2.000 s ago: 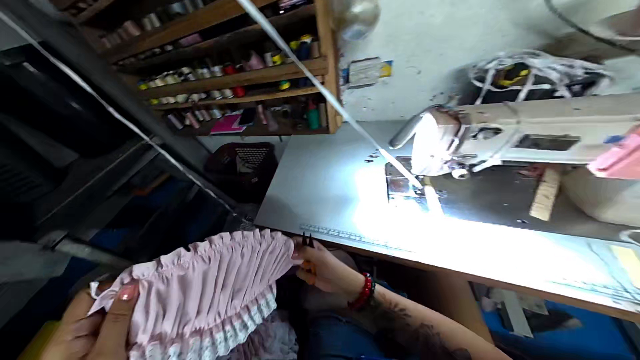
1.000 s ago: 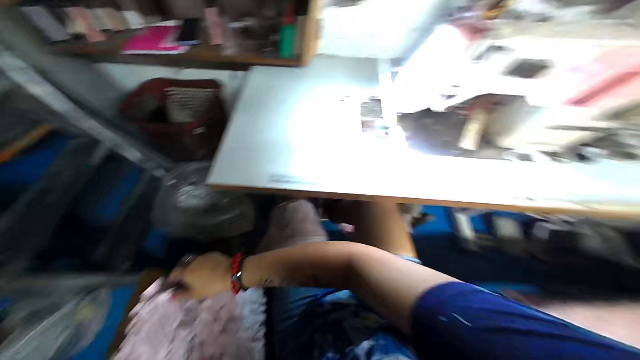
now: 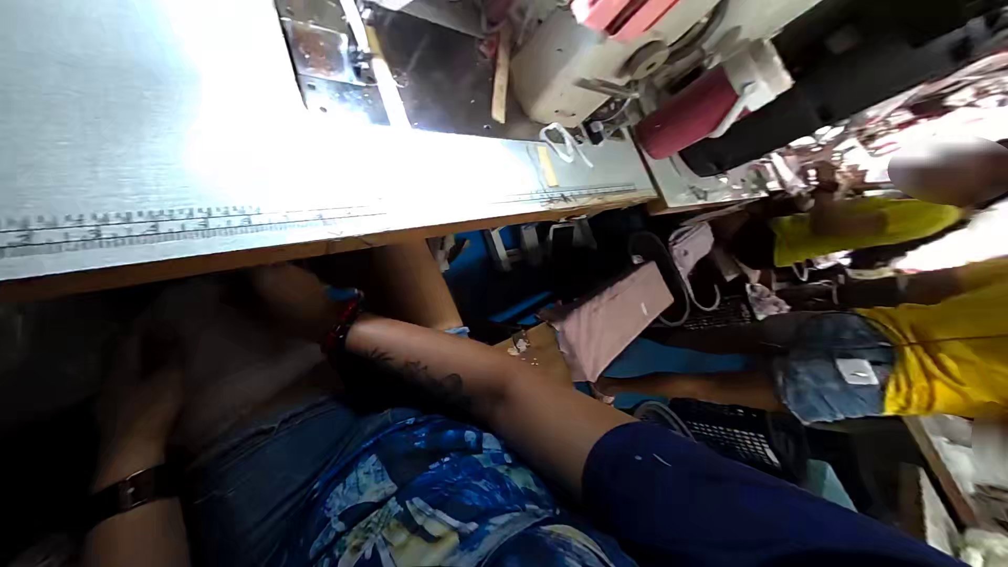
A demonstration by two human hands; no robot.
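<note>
My right hand (image 3: 287, 303), with a red bracelet at its wrist, is in deep shadow below the front edge of the sewing table (image 3: 94, 150). To its left my left hand (image 3: 150, 382), a dark watch (image 3: 135, 490) on its wrist, is just as dark, above my lap. What either hand holds or touches does not show. The white sewing machine (image 3: 559, 67) lies on the table, with a ruler scale (image 3: 157, 224) along the near edge. No pleated pink fabric is seen near my hands.
A wooden table leg (image 3: 413, 283) stands right of my right hand. Beyond it are pink cloth (image 3: 618, 319) on cardboard and a black plastic crate (image 3: 728, 433). At the right are people in yellow tops (image 3: 945, 339). A red thread cone (image 3: 685, 114) lies by the machine.
The view has swung far to the right. Both hands held the pleated pink fabric two seconds ago; one second ago my right hand was at it, low left. Now my right hand is under the table edge.
</note>
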